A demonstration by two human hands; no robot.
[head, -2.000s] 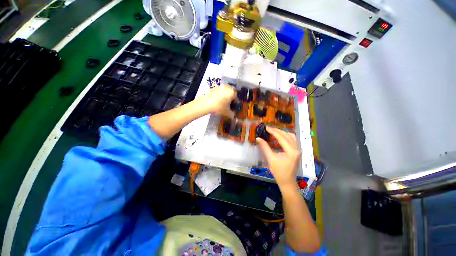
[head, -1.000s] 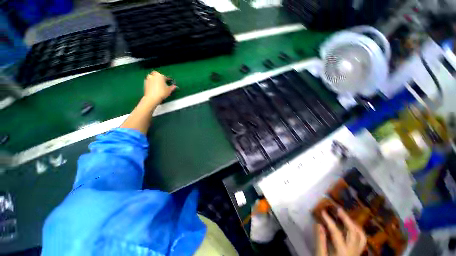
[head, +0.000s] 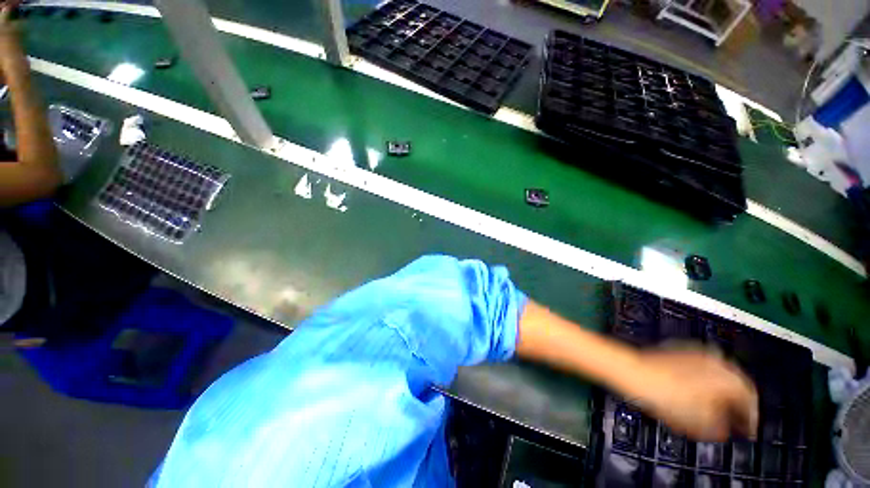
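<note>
My left hand, in a blue sleeve, is blurred over the large black blister tray at the lower right. Its fingers point down and right; I cannot tell whether they hold anything. Some pockets near the tray's left side seem to hold dark parts. Several small black plastic parts lie spaced out on the green belt, one beyond my arm and another just beyond the tray. My right hand is out of the picture, and so is the fixture.
Stacked black trays stand across the belt, with another black tray to their left. A clear tray lies at the left, near another person's bare arm. A grey post rises at the belt's edge. The fan is cut off at right.
The view has swung left along the belt. My left hand has moved from over the belt to over the blister tray. My right hand and the orange nests have left the picture.
</note>
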